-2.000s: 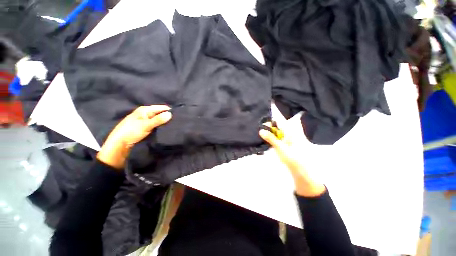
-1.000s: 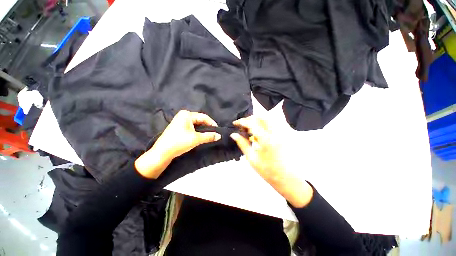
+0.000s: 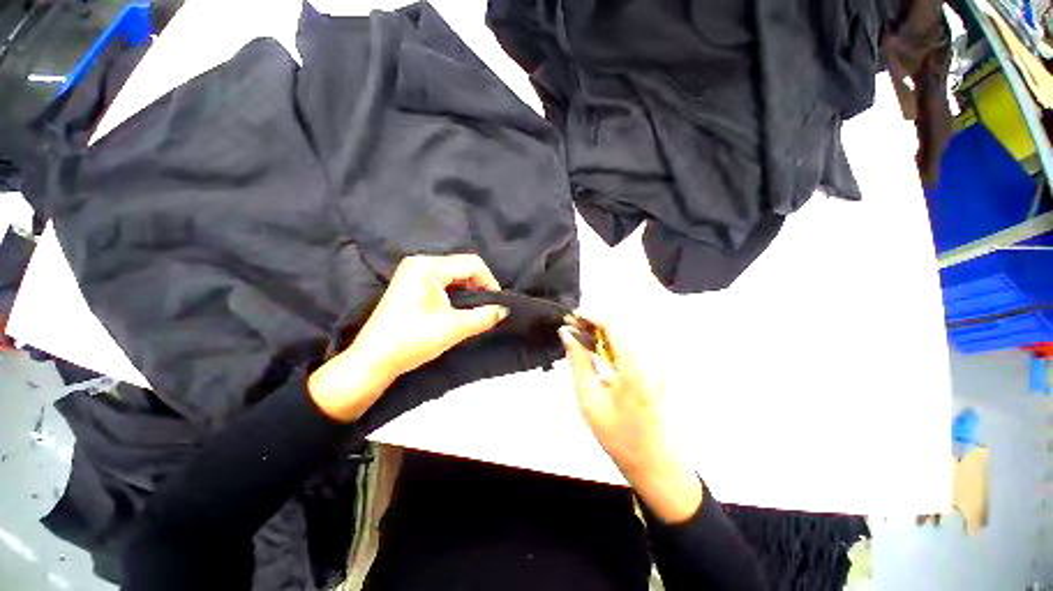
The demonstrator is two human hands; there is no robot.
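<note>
A black garment (image 3: 450,173) lies spread on the white table, its waistband edge towards me. My left hand (image 3: 410,323) pinches the folded edge of the band between thumb and fingers. My right hand (image 3: 618,387) is at the right end of the pinched strip. It holds small yellow thread snips (image 3: 600,342), mostly hidden by the fingers, with their tip close to the strip. Whether the right fingers also touch the cloth cannot be told.
A crumpled black garment pile (image 3: 704,116) lies on the white table (image 3: 808,393) at the back right. Black cloth (image 3: 116,462) hangs low at the left. Blue bins (image 3: 993,219) stand beyond the table's right edge.
Both hands have come together at the band's middle. Over the last second my right hand has moved slightly right and down from the pinched strip, and the snips show again. The view has shifted.
</note>
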